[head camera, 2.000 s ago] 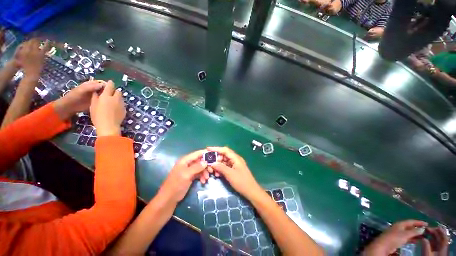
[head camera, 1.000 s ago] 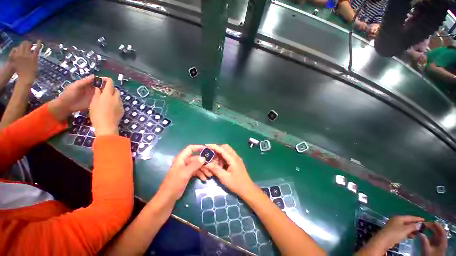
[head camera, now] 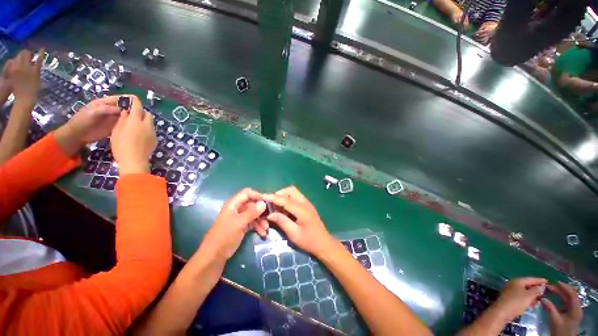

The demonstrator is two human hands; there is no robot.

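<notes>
My left hand [head camera: 237, 216] and my right hand [head camera: 296, 220] meet in the middle of the view, over the green bench. Between their fingertips is a small black square unit [head camera: 265, 209], tilted and largely covered by the fingers. A clear blister tray [head camera: 298, 279] lies just below my hands, partly under my right forearm. Most of its visible pockets are empty; a few black units [head camera: 358, 245] sit in it to the right of my forearm.
Square frames [head camera: 394, 187] and small white pieces [head camera: 459, 239] lie along the bench edge. Black units [head camera: 347, 141] lie on the dark conveyor [head camera: 406, 164] beyond, behind a green post [head camera: 273, 72]. A neighbour in orange sleeves [head camera: 141, 230] works at left; another person's hands [head camera: 524, 302] are at right.
The black unit between my fingers has turned from face-up to tilted, and my fingers now cover more of it. Loose units on the conveyor appear slightly further left.
</notes>
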